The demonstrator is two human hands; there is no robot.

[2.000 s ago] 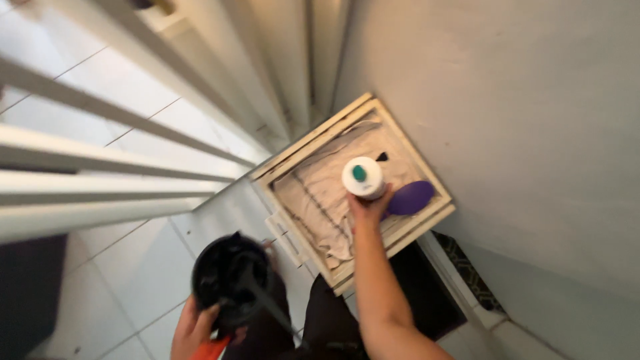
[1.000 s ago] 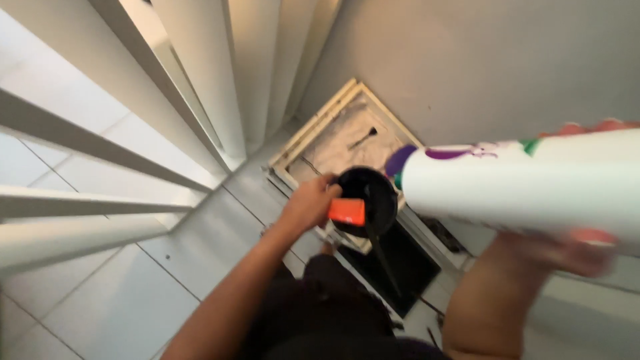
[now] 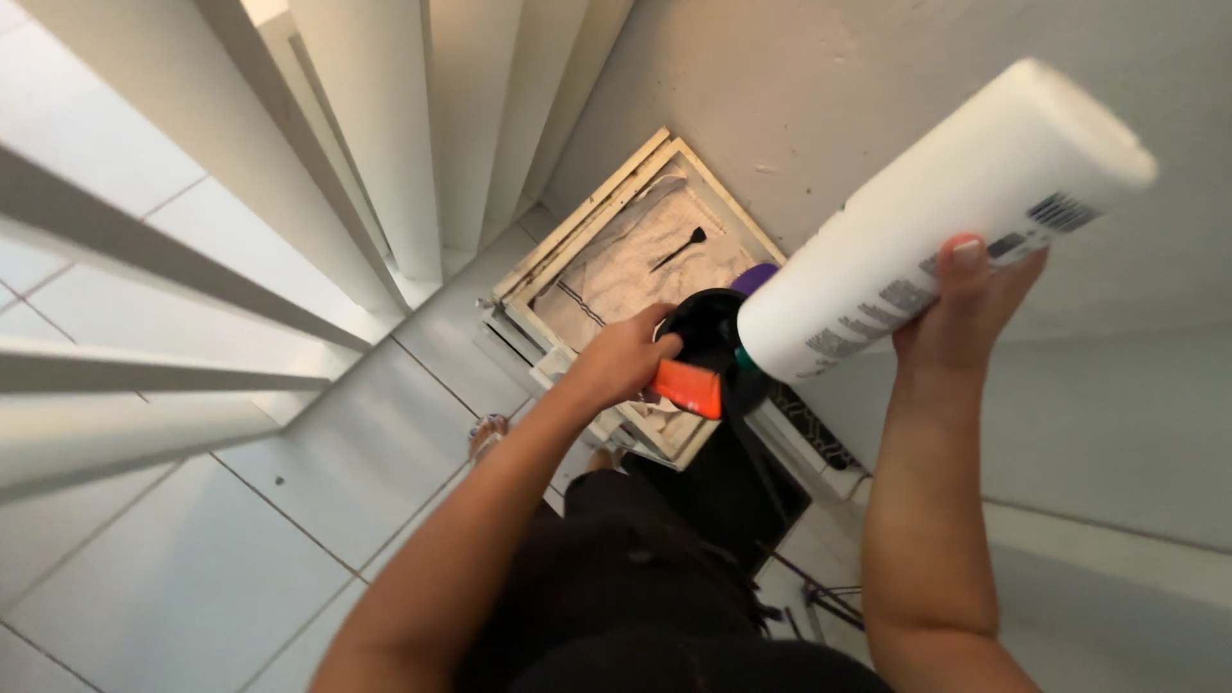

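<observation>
My left hand (image 3: 630,356) grips the rim of a black bowl (image 3: 707,322) and an orange handle (image 3: 688,388) beside it. My right hand (image 3: 967,303) holds a large white plastic bottle (image 3: 905,226), tilted with its green-marked neck end down at the bowl. Whether anything flows from it cannot be seen. Behind the bowl, a purple object (image 3: 756,279) shows in part on the cloth-lined tray. A small black tint brush (image 3: 681,248) lies on the tray's cloth (image 3: 616,260).
The wooden-edged tray (image 3: 587,217) stands against the grey wall (image 3: 731,77). White railing bars (image 3: 366,125) rise at the left over white floor tiles (image 3: 289,491). A dark mat (image 3: 760,481) lies below the tray, and a foot (image 3: 488,435) shows near it.
Two seconds ago the bottle stood upright over the tray in my right hand; now it is lifted and tipped to the bowl. My left hand has brought the bowl from the lower left to the tray.
</observation>
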